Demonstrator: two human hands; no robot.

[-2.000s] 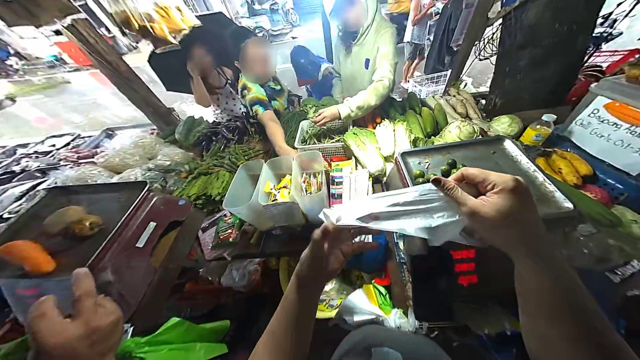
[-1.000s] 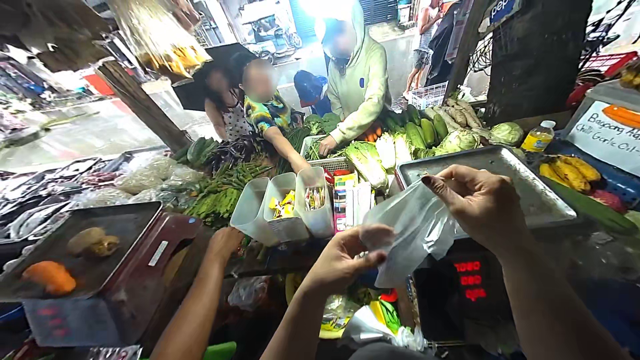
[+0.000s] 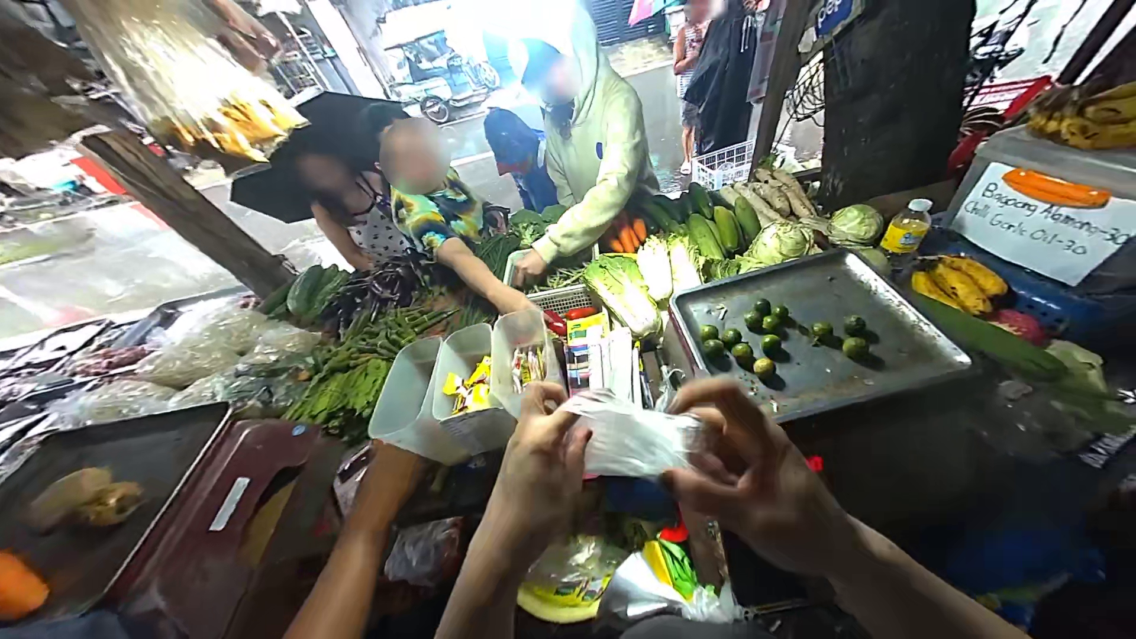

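Observation:
A thin translucent plastic bag (image 3: 635, 437) is stretched between my hands, above the front of the stall. My left hand (image 3: 543, 444) pinches its left edge, while my right hand (image 3: 750, 453) grips the right end with bent fingers. Just behind the bag stand clear plastic bins (image 3: 463, 390) holding small packets. To the right lies a metal scale tray (image 3: 825, 355) with several green calamansi (image 3: 744, 355) on it. Packets and another plastic bag (image 3: 657, 590) are below my hands.
A co-worker's forearm (image 3: 364, 541) reaches in at my left, beside a second scale tray (image 3: 169, 461) holding a carrot piece (image 3: 19, 586). Napa cabbage (image 3: 621, 288), cucumbers (image 3: 710, 226) and leafy greens (image 3: 355, 382) lie ahead. A person in a light hoodie (image 3: 608, 142) and others reach over the produce.
The bag, hanging from my raised right hand a second ago, is now drawn out sideways between both hands. My right hand has come down toward my left. The co-worker's arm on the left has shifted inward.

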